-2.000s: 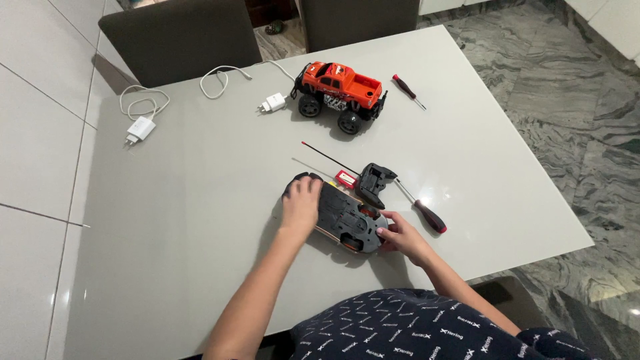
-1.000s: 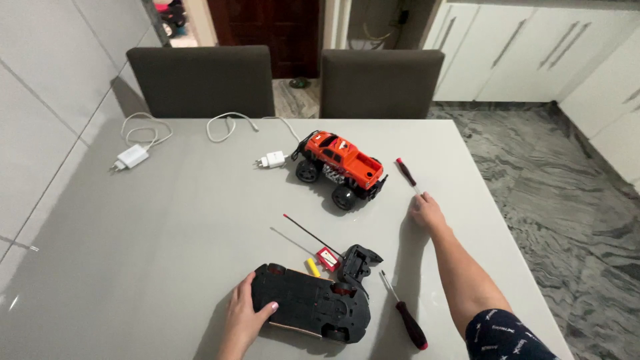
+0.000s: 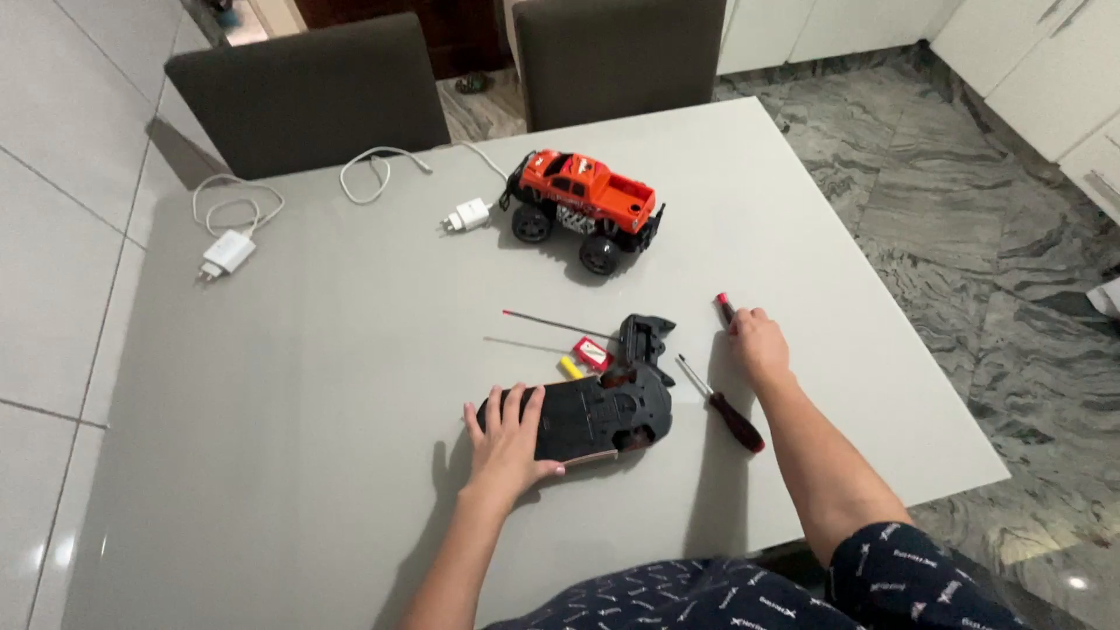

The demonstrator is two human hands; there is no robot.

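My left hand (image 3: 509,437) grips the left end of an upside-down toy car (image 3: 604,416), its black underside up and wheel wells showing. My right hand (image 3: 759,343) is closed around a small screwdriver (image 3: 724,306); only its red-tipped handle shows. A larger screwdriver (image 3: 737,422) with a dark handle lies between the car and my right forearm. Just beyond the car are a black remote control (image 3: 643,341) with a thin antenna, a red and white packet (image 3: 592,353) and a yellow cylindrical piece (image 3: 571,367).
An orange toy pickup truck (image 3: 588,194) stands on the far part of the white table (image 3: 306,367). To its left lie a white charger plug (image 3: 467,214) and another charger (image 3: 227,252) with cables. Two dark chairs (image 3: 311,96) stand behind the far edge.
My right hand has left the toy car, reached the small screwdriver near the truck, and brought it nearer to me. The left hand stays on the car. The view has shifted.
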